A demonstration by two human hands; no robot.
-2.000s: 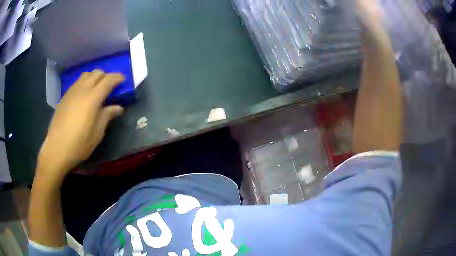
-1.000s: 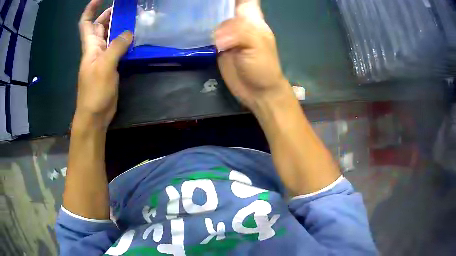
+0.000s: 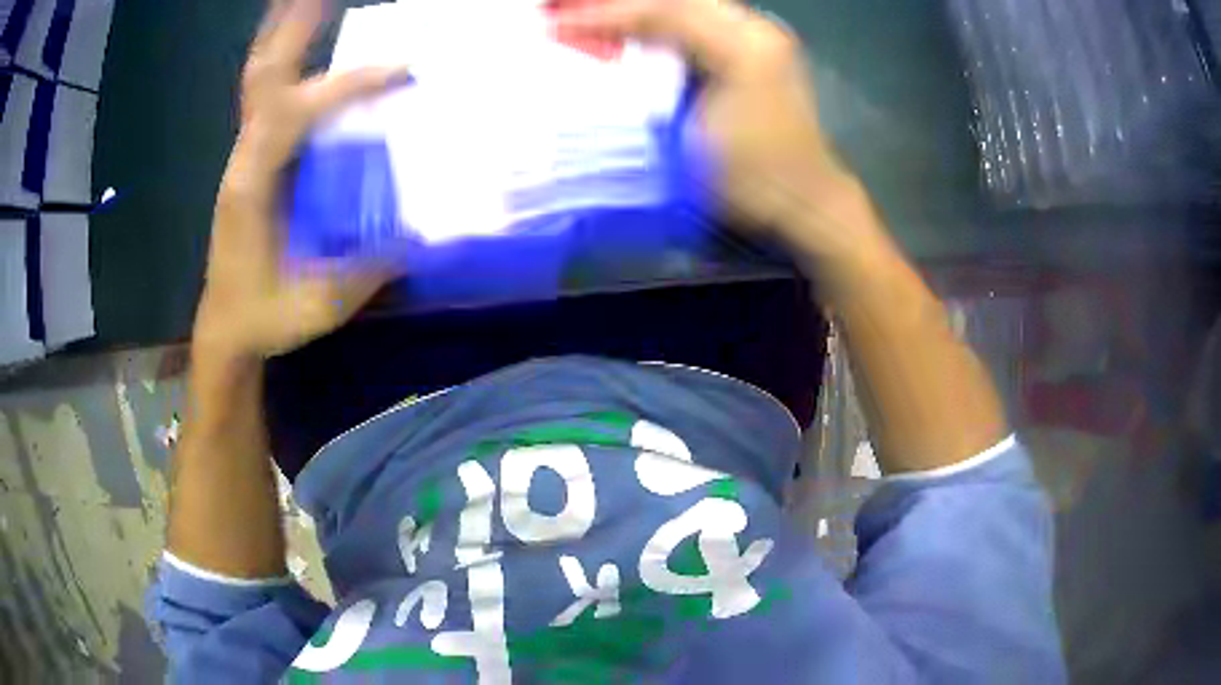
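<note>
A retail carton (image 3: 496, 147) is held up in front of me above the bench edge, strongly blurred. Its upper face is glaring white and its near and left sides are blue. A small red patch shows at its top edge by my right fingers. My left hand (image 3: 288, 201) grips its left side, thumb below and fingers above. My right hand (image 3: 763, 121) grips its right side. Glare and blur hide whether the flaps are open or closed and what is inside.
Rows of blue and white cartons (image 3: 60, 274) stand at the far left of the dark green bench (image 3: 890, 147). A pile of clear ribbed plastic (image 3: 1071, 107) lies at the right. Worn floor (image 3: 80, 468) shows below left, a blurred red object (image 3: 1085, 402) below right.
The carton has come nearer to me and lower, and its greyish see-through face has given way to a bright white one. Both hands still hold its sides.
</note>
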